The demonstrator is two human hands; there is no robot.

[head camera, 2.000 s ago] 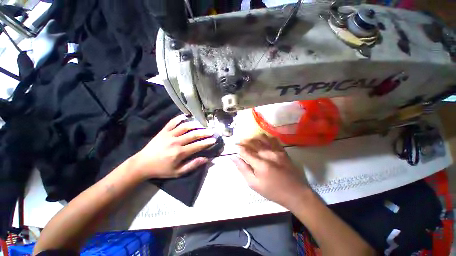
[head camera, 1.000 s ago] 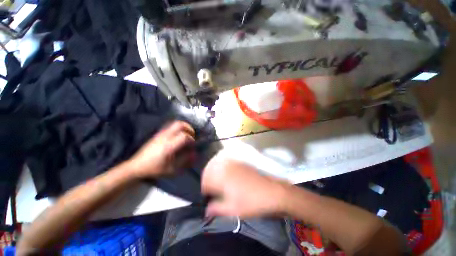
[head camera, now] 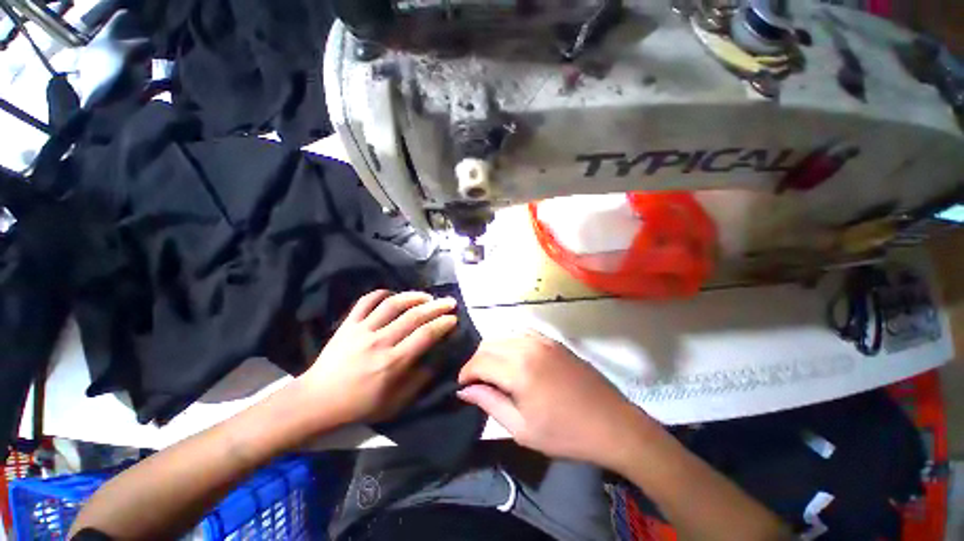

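Black garment pieces (head camera: 227, 227) lie on the left of the white table, and one part hangs over its front edge. My left hand (head camera: 386, 349) lies flat on the black fabric, fingers close together, left of and below the presser foot (head camera: 473, 252). My right hand (head camera: 539, 391) is at the fabric's right edge, thumb and bent fingers pinching it. The off-white sewing machine (head camera: 507, 127) lettered "TYPICAL" stands behind both hands. The fabric's edge lies just in front of and left of the foot; whether any is under it is unclear.
A red-orange translucent loop (head camera: 677, 248) lies under the machine arm. A dark cable (head camera: 861, 309) is at the table's right end. A blue basket (head camera: 259, 507) is at lower left. Dark cloth with white pieces (head camera: 793, 465) lies in a red basket (head camera: 932, 423) at lower right.
Both hands first pulled back from the foot towards the front edge. Now the left hand is flat on the fabric and the right pinches its edge. The black cloth has shifted forward.
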